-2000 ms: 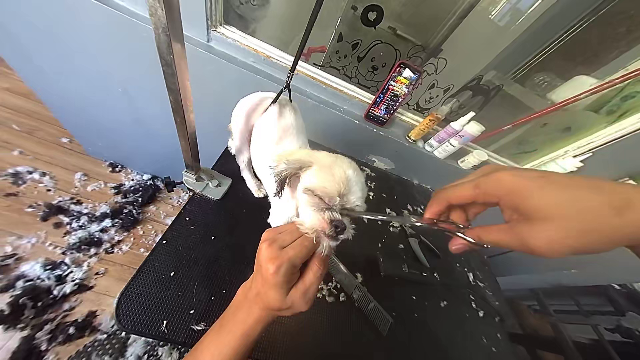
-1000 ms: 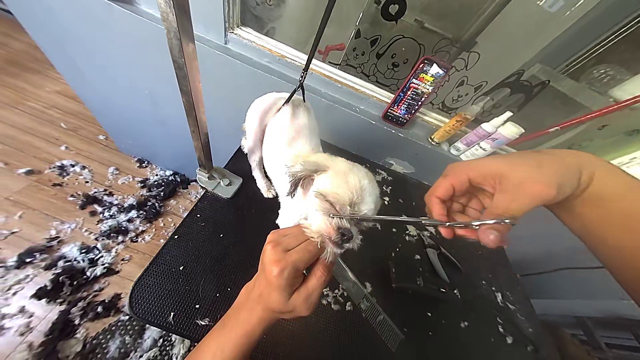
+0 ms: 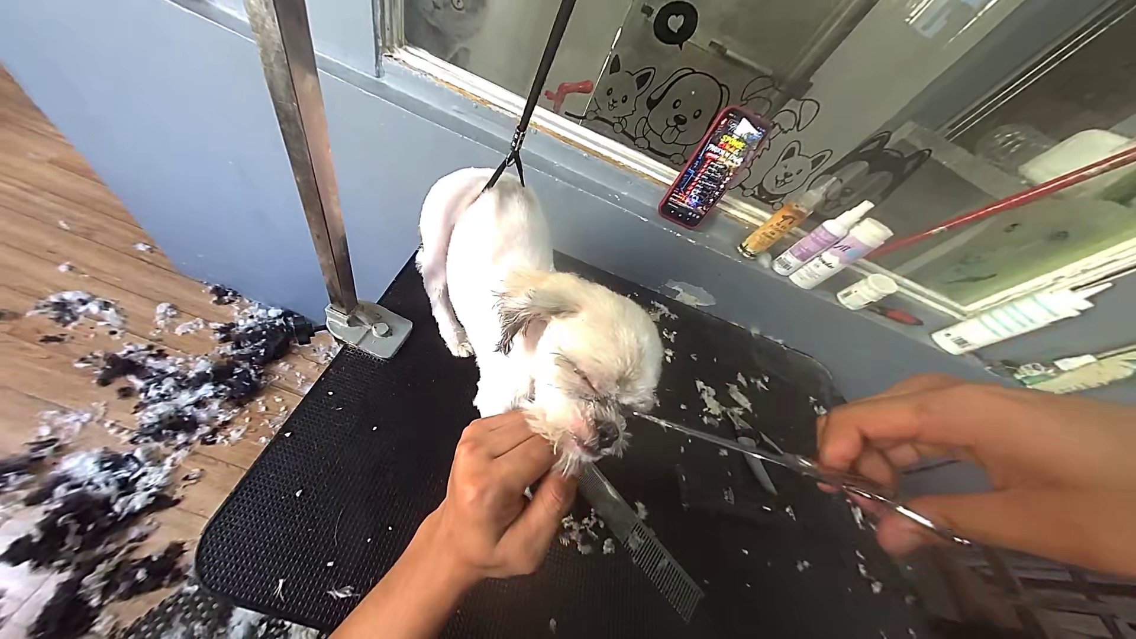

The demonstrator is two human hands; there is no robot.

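Note:
A small white dog (image 3: 568,346) stands on a black grooming table (image 3: 293,524), a black loop lead (image 3: 537,89) rising from its back. My left hand (image 3: 506,497) grips under its chin. A metal grooming comb (image 3: 643,541) extends from beneath that hand; whether the fingers hold it too is hidden. My right hand (image 3: 932,461) holds long grooming scissors (image 3: 763,453), their tips at the side of the dog's muzzle near the eye. The blades look closed or nearly so. Another scissor-like tool (image 3: 754,461) lies on the table behind them.
A metal post (image 3: 306,151) is clamped at the table's left edge by a bracket (image 3: 368,328). Cut fur (image 3: 177,373) lies on the wooden floor. On the window ledge stand a phone (image 3: 714,167), an amber bottle (image 3: 774,229), white bottles (image 3: 839,253) and a small jar (image 3: 867,291).
Since two seconds ago the dog's head has stayed in my left hand and the scissors in my right have stayed near its muzzle. The view has shifted slightly.

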